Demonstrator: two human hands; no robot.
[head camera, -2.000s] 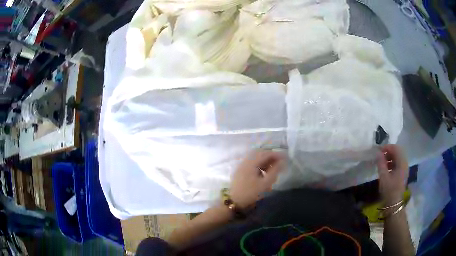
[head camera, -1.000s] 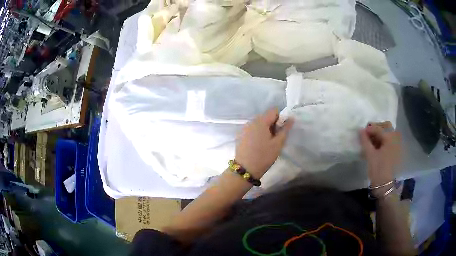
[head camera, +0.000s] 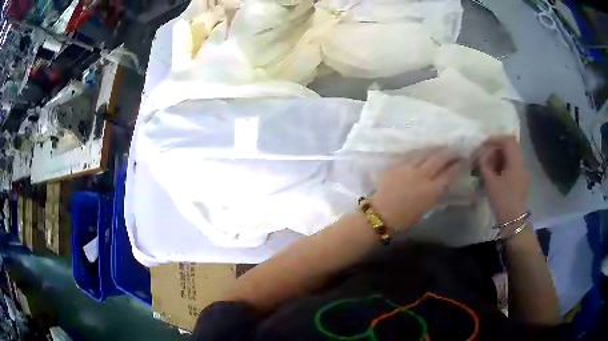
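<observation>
A white sewn garment (head camera: 247, 180) lies spread over the dark padded board, which shows greyish through the thin cloth. A straight seam (head camera: 267, 158) runs along it, with a small bright white label (head camera: 246, 135) above the seam. My left hand (head camera: 417, 186) lies on the textured right part of the garment, blurred, fingers pointing right; whether it grips cloth cannot be told. My right hand (head camera: 503, 170) is at the garment's right end, fingers bent and curled close to the cloth; its fingertips are blurred.
Cream and white cloth (head camera: 380, 46) is bunched at the far side of the pale table (head camera: 150, 233). A dark pointed iron (head camera: 552, 146) rests at the right. A grey mesh plate (head camera: 485, 30) is at the far right. Blue bins (head camera: 90, 246) and a cardboard box (head camera: 193, 290) stand below left.
My left hand has moved right, from the band at the middle toward my right hand. The band's upper edge has been turned over leftward, spreading the textured part. My right hand has shifted slightly.
</observation>
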